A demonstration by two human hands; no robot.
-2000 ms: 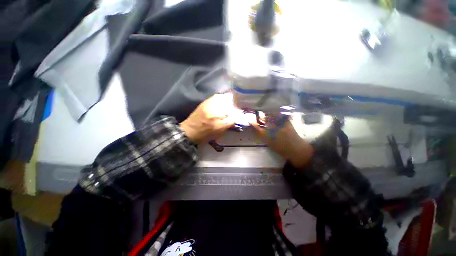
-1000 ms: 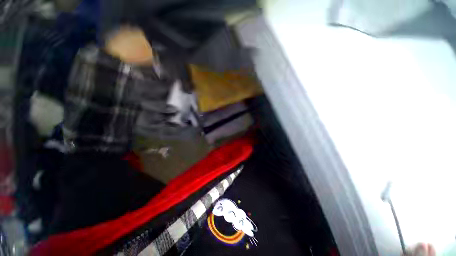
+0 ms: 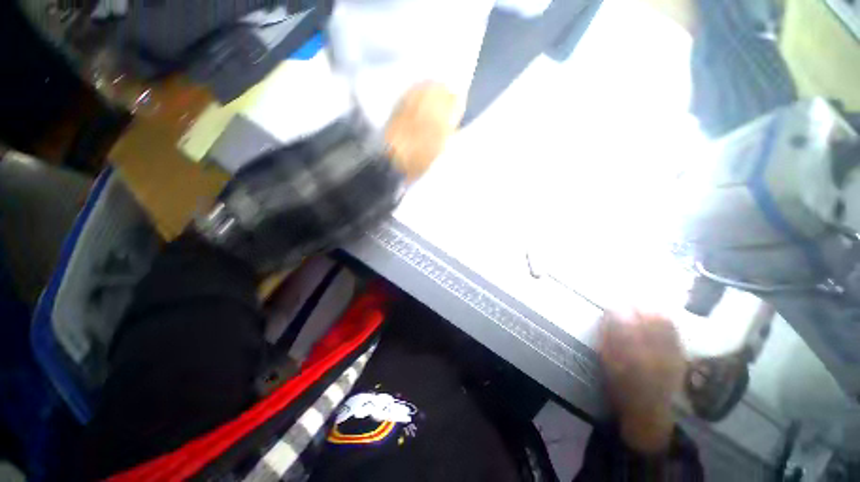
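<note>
A pale fabric piece [image 3: 405, 47] lies at the top centre, with dark grey fabric [image 3: 514, 52] beside it on the right. My left hand [image 3: 420, 127] is blurred at the lower edge of the pale piece and appears to grip it. My right hand [image 3: 646, 362] rests at the table's front edge, fingers curled; whether it holds anything cannot be told. The sewing machine's white head with a blue stripe [image 3: 764, 188] is at the right. Its needle area is lost in glare. Dark looped scissor handles [image 3: 721, 384] lie just right of my right hand.
The white table [image 3: 528, 198] has a measuring strip [image 3: 462, 287] along its front edge. A thin dark thread or wire [image 3: 570, 287] lies on the tabletop. A blue-rimmed container [image 3: 61, 282] and brown cardboard [image 3: 170, 169] are at the left. Striped dark fabric [image 3: 740, 66] is behind the machine.
The view has swung from the machine to the left side and partly back. My left hand left the needle area, was over dark fabric at the left, and is now at the pale piece.
</note>
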